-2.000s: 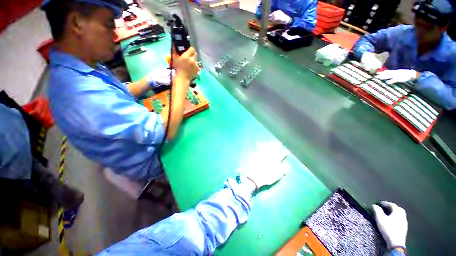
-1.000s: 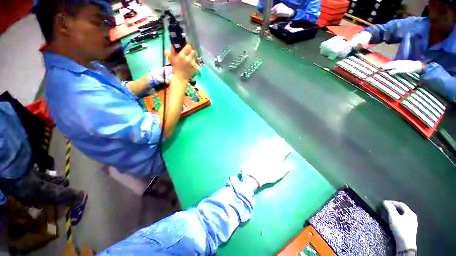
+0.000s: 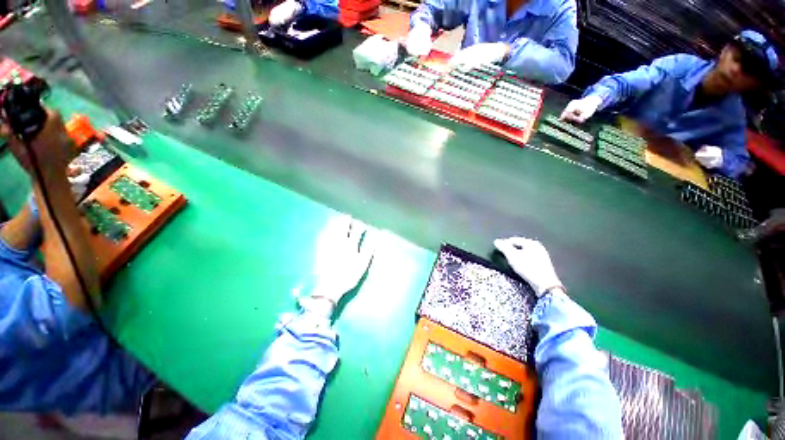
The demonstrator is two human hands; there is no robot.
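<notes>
My left hand, in a white glove, lies on the green mat with nothing seen in it; glare washes out its outline. My right hand, also gloved, rests at the upper right edge of the black screw tray, fingers bent; I cannot tell if it grips the rim. The tray is full of tiny silver-grey screws. The orange fixture is just below the tray, with two green circuit boards showing in its pockets. Its lower part is cut off by the picture's edge.
A neighbour's orange fixture with green boards stands at the left, a worker's arm beside it. Several boards lie on the dark green conveyor. Across it, people handle modules on a red sheet. Stacked metal plates lie at the lower right.
The view has swung right, bringing more of the fixture, the metal plates and another worker into sight. My left hand still lies on the mat and my right hand is still by the tray.
</notes>
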